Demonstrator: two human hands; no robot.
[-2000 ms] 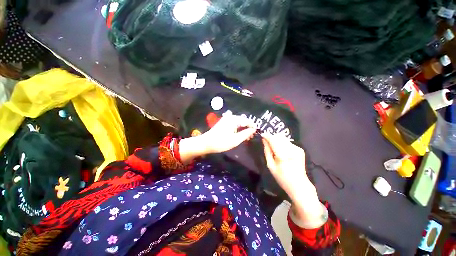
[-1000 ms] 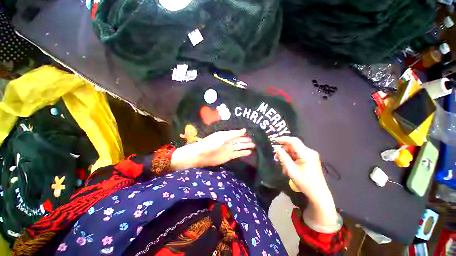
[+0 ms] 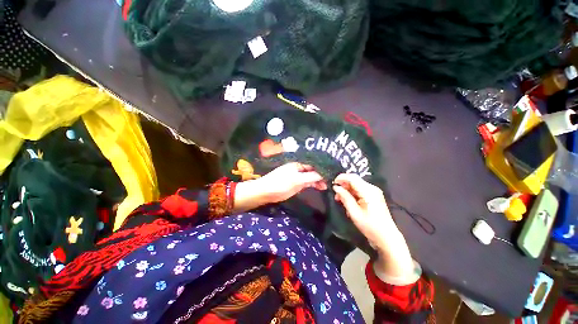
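A dark green plush piece with white MERRY CHRISTMAS lettering lies at the table's near edge. It bears a white pompom, a red and white appliqué and an orange gingerbread-man appliqué. My left hand lies at the plush's inner edge, fingertips pinched on it. My right hand is just right of it, thumb and forefinger pinched together close to my left fingertips. No needle can be made out between them.
Large green plush heaps stand at the back. Snips, white labels, red thread and black pieces lie behind the work. A yellow sack is at left; a yellow box and pale green case are at right.
My right hand has moved left from the lettering, back to my left fingertips. My left hand's fingers, flatter a second ago, are pinched together again.
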